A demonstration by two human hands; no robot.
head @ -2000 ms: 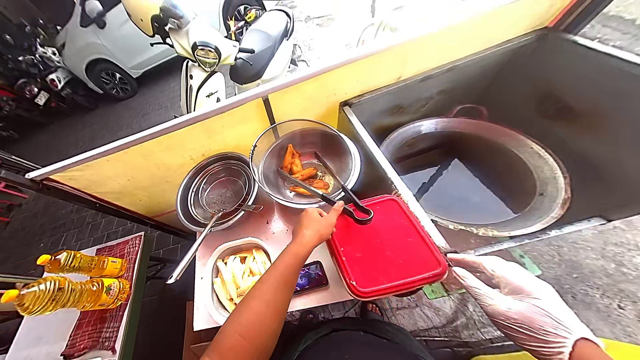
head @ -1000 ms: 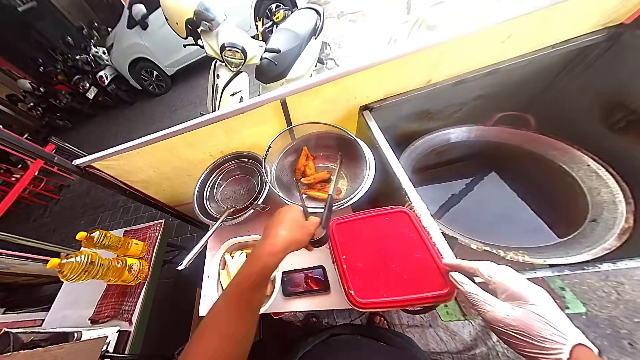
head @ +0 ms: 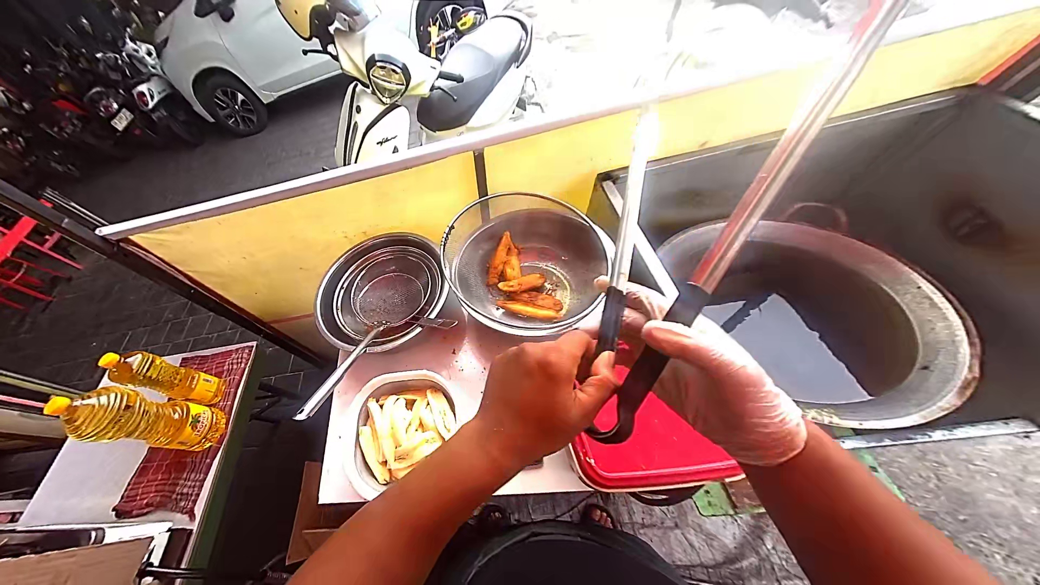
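Both my hands are on a pair of metal tongs with black handles [head: 642,382], whose arms point up and away. My left hand [head: 540,390], bare, grips the left handle. My right hand [head: 723,374], in a clear disposable glove, is around the right handle. Beneath them lies a red plastic lid [head: 666,455]. Several fried golden-brown pieces [head: 524,283] rest in a mesh strainer [head: 471,268] set in a metal bowl behind my left hand. Peeled, pale banana-like pieces [head: 406,426] fill an oval container [head: 353,455] left of my left forearm.
A large wok of dark oil [head: 951,325] stands at the right. A smaller strainer with a long handle [head: 341,370] rests in a bowl at the left. Oil bottles [head: 146,418] lie on a side table [head: 73,487]. A yellow panel [head: 325,236] runs behind, with a scooter [head: 455,73] beyond.
The tongs have come up out of the strainer with the fried pieces and now point upward. My right hand has moved from the red lid's right edge to the tongs.
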